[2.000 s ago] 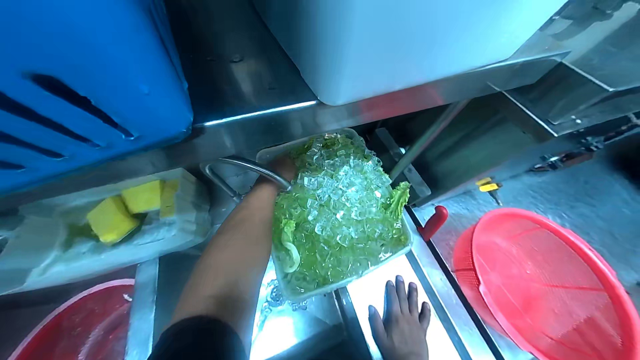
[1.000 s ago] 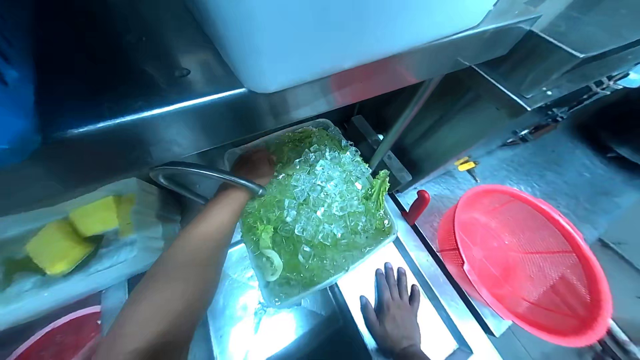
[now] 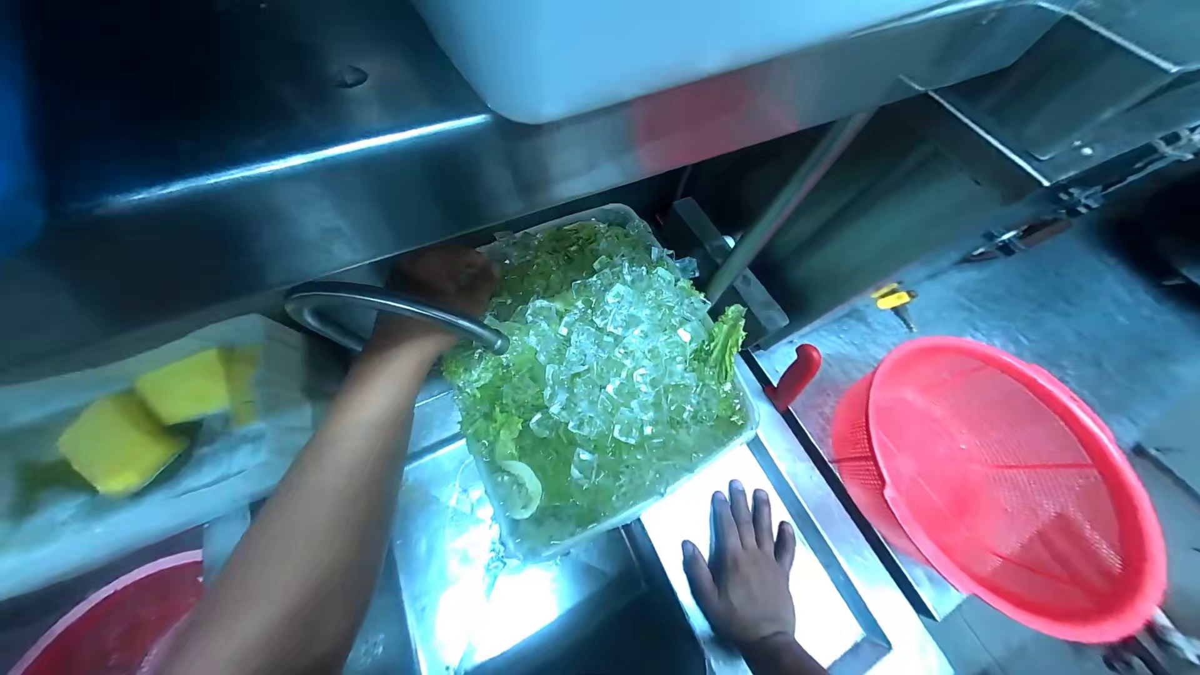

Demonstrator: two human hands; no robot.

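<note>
A rectangular plastic tub [image 3: 647,506] holds leafy green lettuce [image 3: 506,412] in water, with a heap of ice cubes [image 3: 609,347] over it. My left hand [image 3: 445,281] is at the tub's far left edge, behind the curved metal faucet spout [image 3: 403,305]; its fingertips are partly hidden, so its grip is unclear. My right hand [image 3: 745,572] lies flat, palm down with fingers apart, on the bright white surface [image 3: 816,600] just in front of the tub, holding nothing.
A red-handled tool [image 3: 795,377] lies right of the tub. Red mesh baskets [image 3: 994,478] stand at the right. A white bin [image 3: 600,56] sits on the steel shelf [image 3: 328,178] above. Yellow blocks [image 3: 122,445] lie in a container at the left, over a red basin [image 3: 141,609].
My left hand has moved from within the lettuce and ice toward the tub's far left edge. My right hand stays on the white surface. The view has shifted right.
</note>
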